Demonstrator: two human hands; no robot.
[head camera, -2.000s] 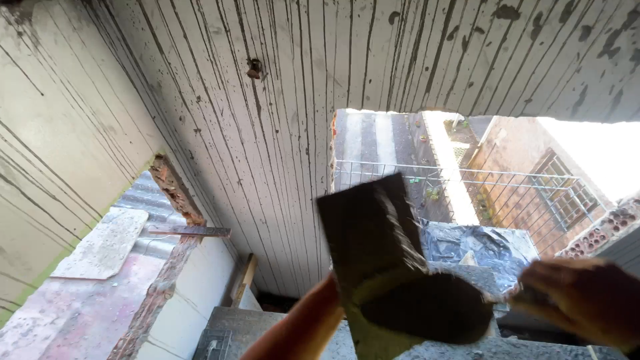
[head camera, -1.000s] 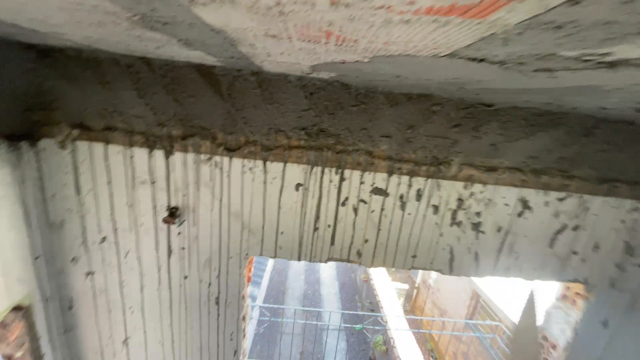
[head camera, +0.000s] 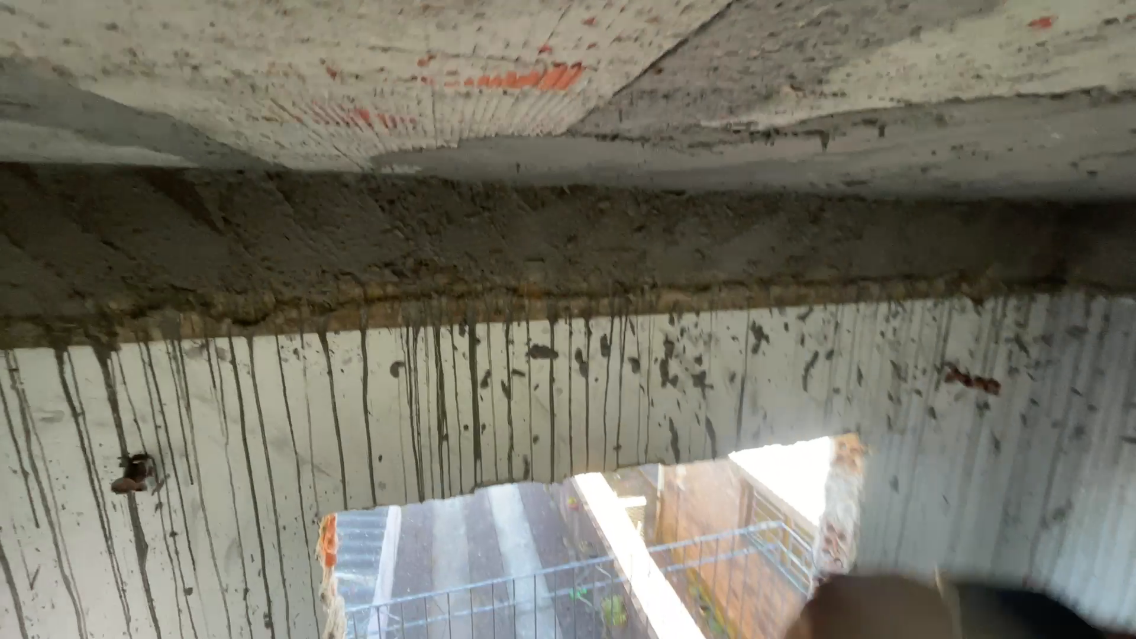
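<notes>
At the lower right edge is a blurred brown rounded shape (head camera: 874, 608), which looks like part of my right hand. A dark blurred form (head camera: 1021, 612) lies against it; what it is, and whether the hand grips it, cannot be told. My left hand is out of view. Above, a band of dark grey mortar (head camera: 532, 235) runs along the top of the wall, below the ceiling. Its lower edge is uneven and brownish. The pale wall (head camera: 293, 399) under it carries dark drips and spatters.
The rough ceiling (head camera: 355, 53) has grey patches and orange-red marks. A broken-edged wall opening (head camera: 328, 568) shows a metal railing (head camera: 497, 590) outside. Small reddish-brown pieces stick out of the wall at left (head camera: 133, 475) and right (head camera: 972, 382).
The view has tilted up to the ceiling. Two seconds ago a mortar-loaded trowel and a flat board showed between both hands; neither is recognisable now, and my left hand has left view.
</notes>
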